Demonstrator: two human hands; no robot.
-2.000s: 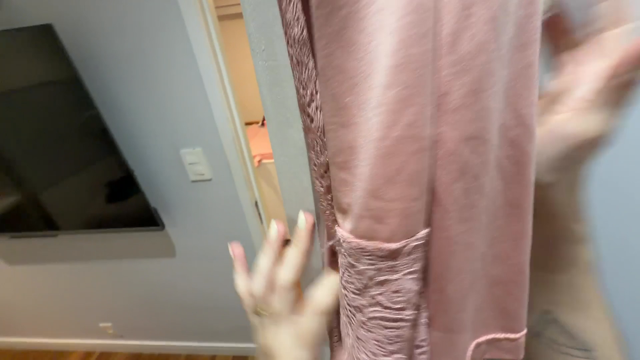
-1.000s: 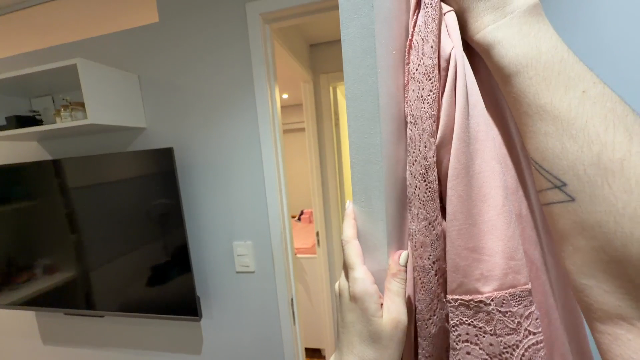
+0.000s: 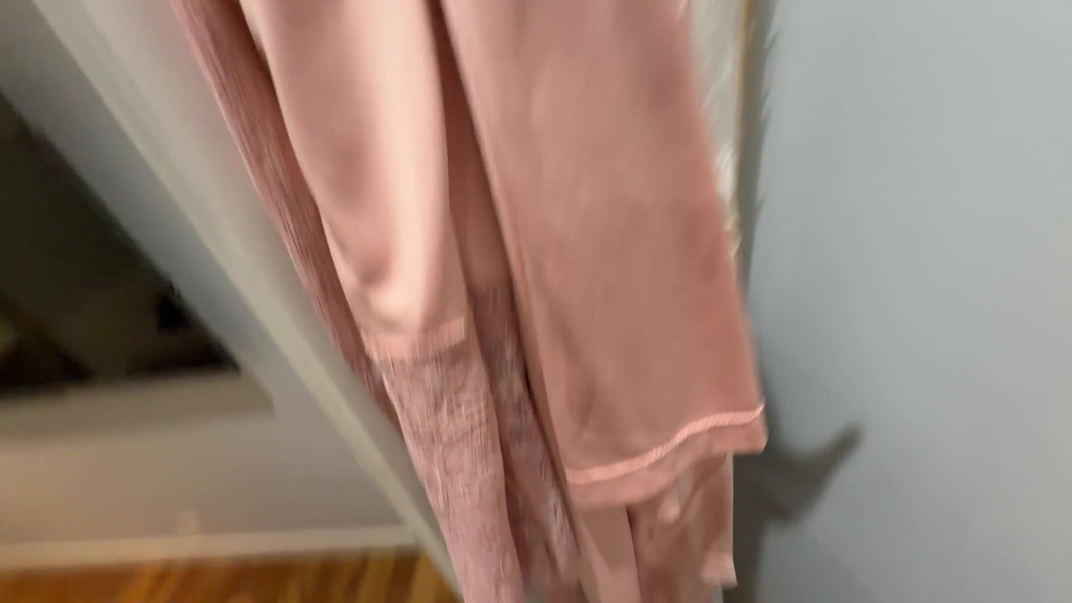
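A pink garment with a lace edge and lace panels hangs down the middle of the head view, blurred by motion. Its lace panel shows low at left of centre, and a stitched hem crosses the lower right part. Whitish fabric or trim shows along its upper right side. Neither my left hand nor my right hand is in view, so whether they touch the garment cannot be seen. The garment's top lies outside the picture.
Behind the garment at left runs the pale edge of a door or panel. A dark television is on the wall beyond. Wood flooring shows at bottom left. A grey-blue surface fills the right, with a shadow on it.
Both hands have gone out of view; one second ago my left hand was at the door edge and my right arm beside the garment. The view has tilted downward.
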